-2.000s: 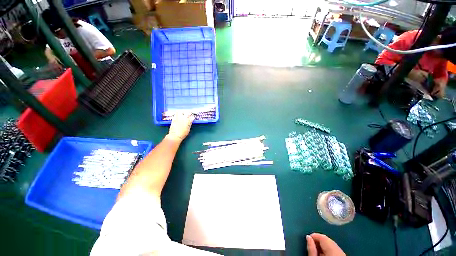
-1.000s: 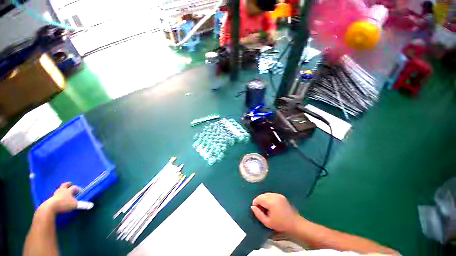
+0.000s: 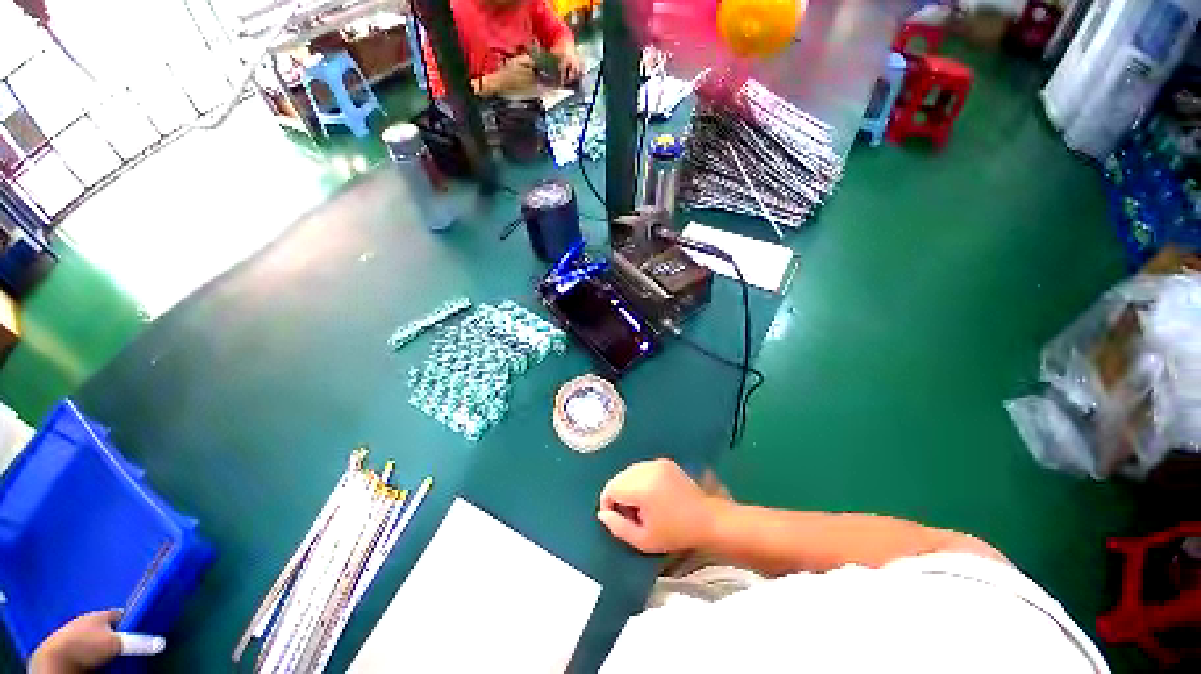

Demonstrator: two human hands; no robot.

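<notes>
My left hand is cut off by the lower left edge, at the near rim of the blue bin. A short white piece shows at its fingers; I cannot tell if it is held or worn. My right hand is loosely closed at the bench edge, right of the white pad, with nothing visible in it. A fanned pile of long white strips with some yellow ends lies between bin and pad. Green circuit board rows lie in a heap beyond the pad, with one separate row beside them.
A round tape-like pot lies beyond my right hand. Behind it stand a black tray with blue-handled tools, a dark soldering station with cords and a dark cylinder. Dark strips lie farther back. A person in red works across the bench.
The view has swung right, shifting the bench things left. My left hand has moved from inside the blue bin's near end to its near rim. My right hand stays closed at the bench edge.
</notes>
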